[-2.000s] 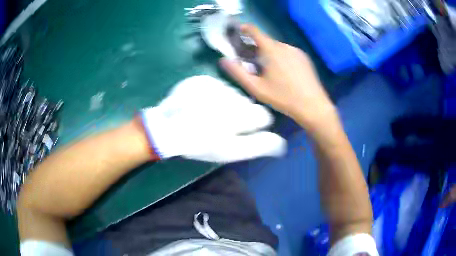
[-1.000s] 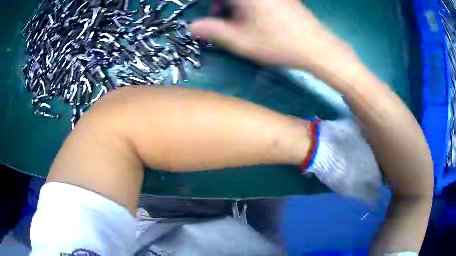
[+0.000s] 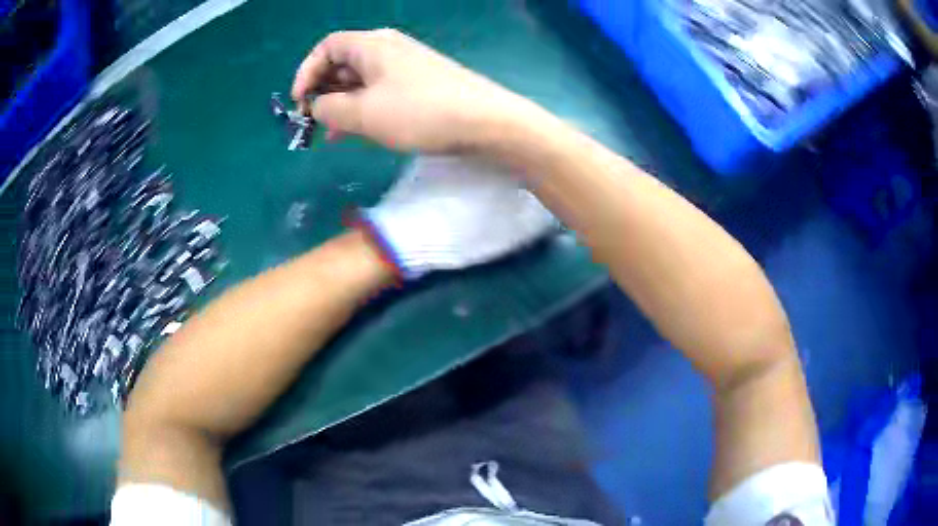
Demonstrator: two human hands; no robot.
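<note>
My right hand (image 3: 396, 92), bare, reaches across to the upper middle of the bench and pinches a small silver and black metal fitting (image 3: 297, 125) between thumb and fingers. My left hand (image 3: 468, 214), in a white knitted glove with a red and blue cuff, lies low over the bench, partly under my right forearm. Its fingers are blurred and partly covered, so I cannot tell what it holds. A loose heap of small metal fittings (image 3: 113, 247) lies on the green bench at the left.
A blue tote (image 3: 710, 118) with blurred white and silver pieces stands at the upper right. Another blue bin (image 3: 46, 77) shows at the upper left. The green bench (image 3: 453, 329) has a pale edge strip. Blue floor and blue crates show at the lower right.
The view has turned and shifted; the heap now shows lower at the left and the tote at the upper right. My right hand now shows a fitting at its fingertips, away from the heap.
</note>
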